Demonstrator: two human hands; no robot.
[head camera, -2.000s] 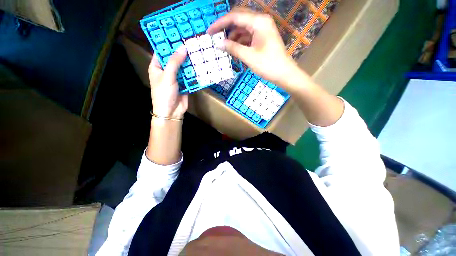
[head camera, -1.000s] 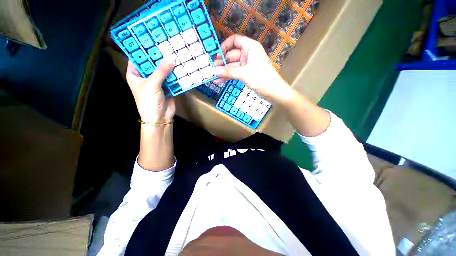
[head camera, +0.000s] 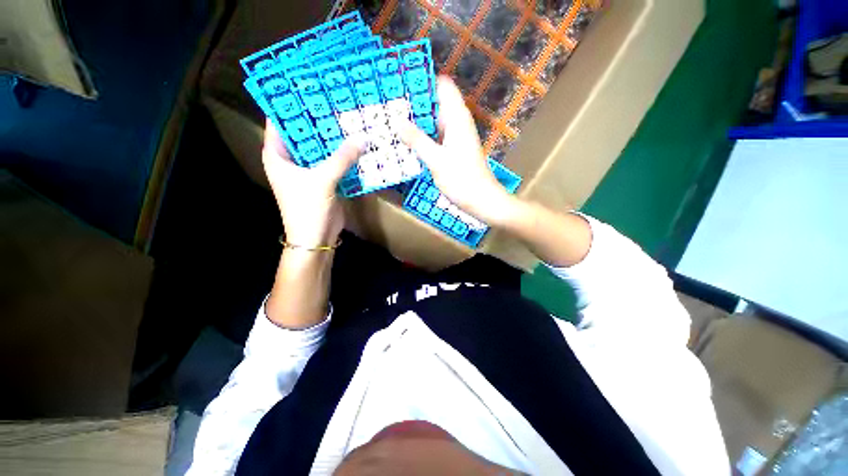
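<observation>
A fanned stack of blue key sets (head camera: 321, 88) is held above the carton, with a white key block (head camera: 383, 139) in the blue frame of the top set. My left hand (head camera: 309, 186) grips the stack at its lower left, thumb on top. My right hand (head camera: 456, 153) holds its right side, thumb on the white block and fingers at the edge. Another blue-and-white set (head camera: 444, 216) lies at the carton's near edge, partly hidden by my right hand and wrist.
The open carton (head camera: 609, 98) in front holds orange-and-dark patterned pieces (head camera: 497, 56). Green floor (head camera: 665, 139) lies to its right. A pale panel (head camera: 767, 218) and blue shelving (head camera: 790, 74) stand at the right. Brown cardboard (head camera: 70, 288) and a dark blue surface (head camera: 130, 74) are at the left.
The sets are now spread in a fan, with several edges showing. My right hand has moved from the white block, then the lower right corner, to grip the stack's right side.
</observation>
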